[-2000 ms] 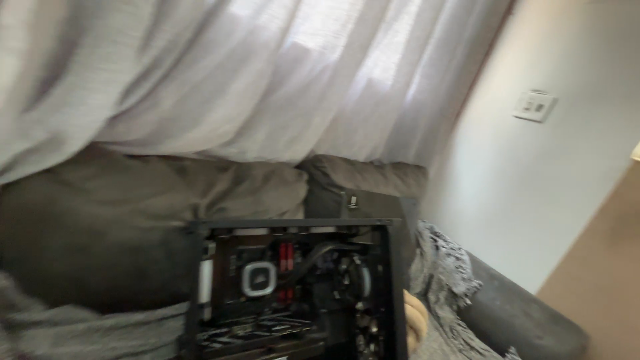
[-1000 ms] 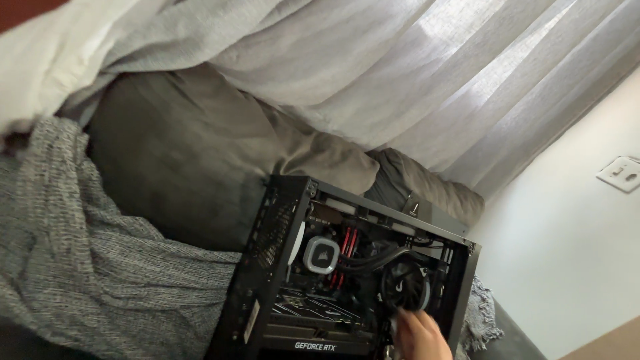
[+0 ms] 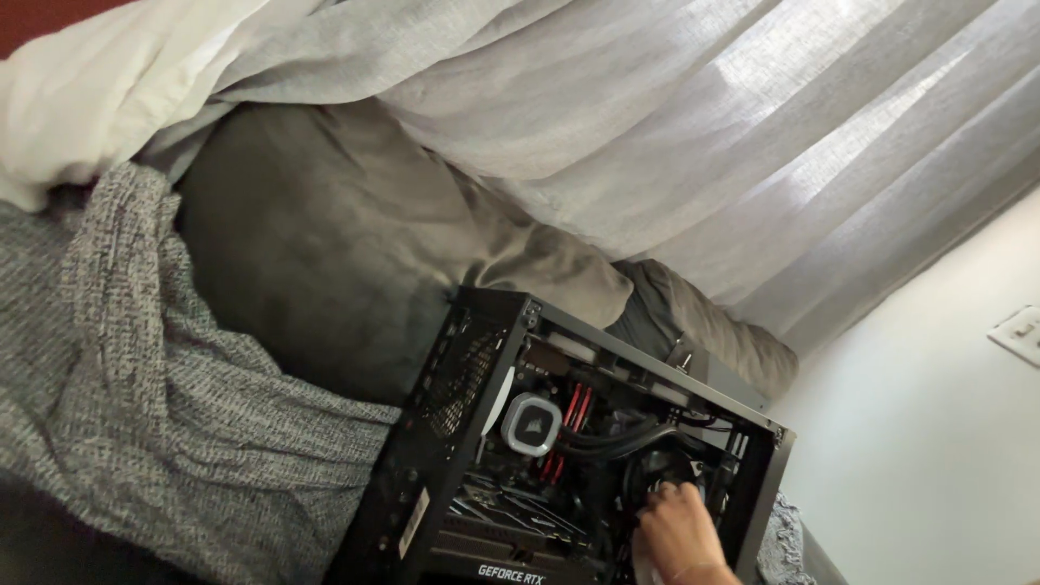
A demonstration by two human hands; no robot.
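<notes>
A black computer case (image 3: pixel 768 496) with an uncovered side stands tilted in the view at the lower middle. Inside it are a square Corsair pump block (image 3: pixel 532 425), red memory modules (image 3: pixel 578 406), black coolant tubes (image 3: pixel 626 443) and a GeForce RTX graphics card (image 3: pixel 512 561). My right hand (image 3: pixel 678 528) reaches into the case from below, its curled fingers at a round black fan (image 3: pixel 662 467). The fingertips are partly hidden, so a grip on anything cannot be made out. A pale thing shows beside the wrist. My left hand is out of view.
Behind the case lie large dark grey cushions (image 3: pixel 317 244) on a sofa. A grey woven blanket (image 3: pixel 219 447) covers the left side. Light curtains (image 3: pixel 650 122) hang behind, and a white wall with a socket plate (image 3: pixel 1020 335) is at the right.
My right hand has come into the case and reached up to the fan; two seconds ago only fingers showed at the case's right edge. The view has tilted and shifted.
</notes>
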